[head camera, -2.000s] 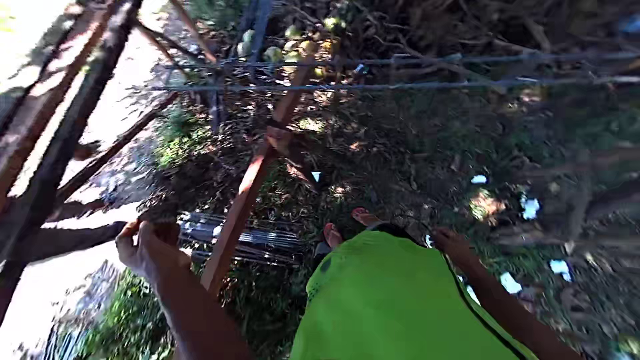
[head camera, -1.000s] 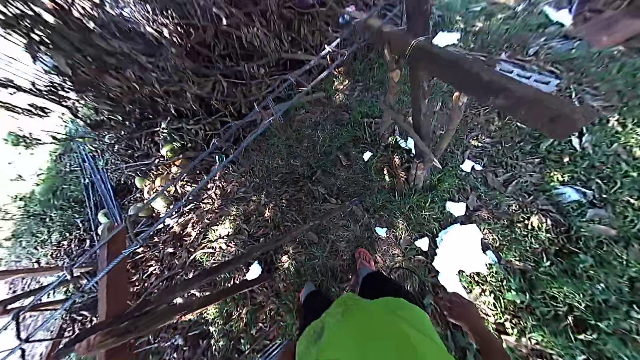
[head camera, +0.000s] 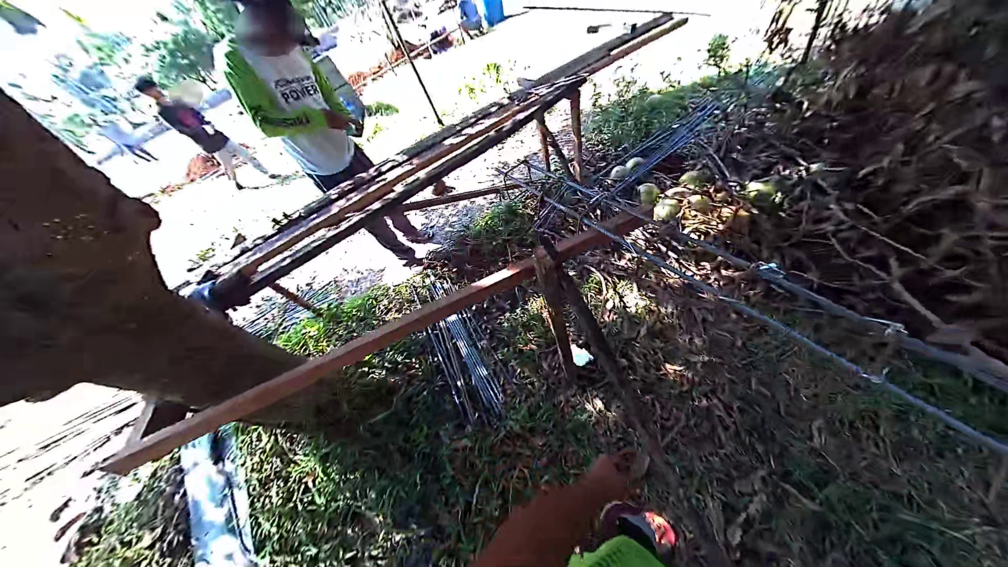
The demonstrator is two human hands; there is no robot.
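Observation:
My left hand (head camera: pixel 622 466) reaches in at the bottom centre, blurred, beside a slanting wooden pole (head camera: pixel 610 362); whether it touches the pole or holds anything is unclear. My right hand is out of view. Ahead, a long reddish wooden beam (head camera: pixel 409 323) runs from lower left to upper right, near an upright post (head camera: pixel 555 315). Long steel bars tied with wire (head camera: pixel 709 287) stretch from the beam's far end toward the right edge. A bundle of thin metal rods (head camera: pixel 468 358) lies on the grass behind the beam.
A thick tree trunk (head camera: pixel 102 291) fills the left. Behind stands a long timber rack (head camera: pixel 441 157), with a person (head camera: pixel 295 102) beyond it and another person (head camera: pixel 201 130) farther off. Green coconuts (head camera: pixel 681 201) lie by dry branches. A shiny sheet-like strip (head camera: pixel 209 496) lies lower left.
The view has swung strongly to the left, bringing the people and tree trunk in. My left hand now shows near the slanting pole; my right hand, visible low in the earlier frames, is out of view.

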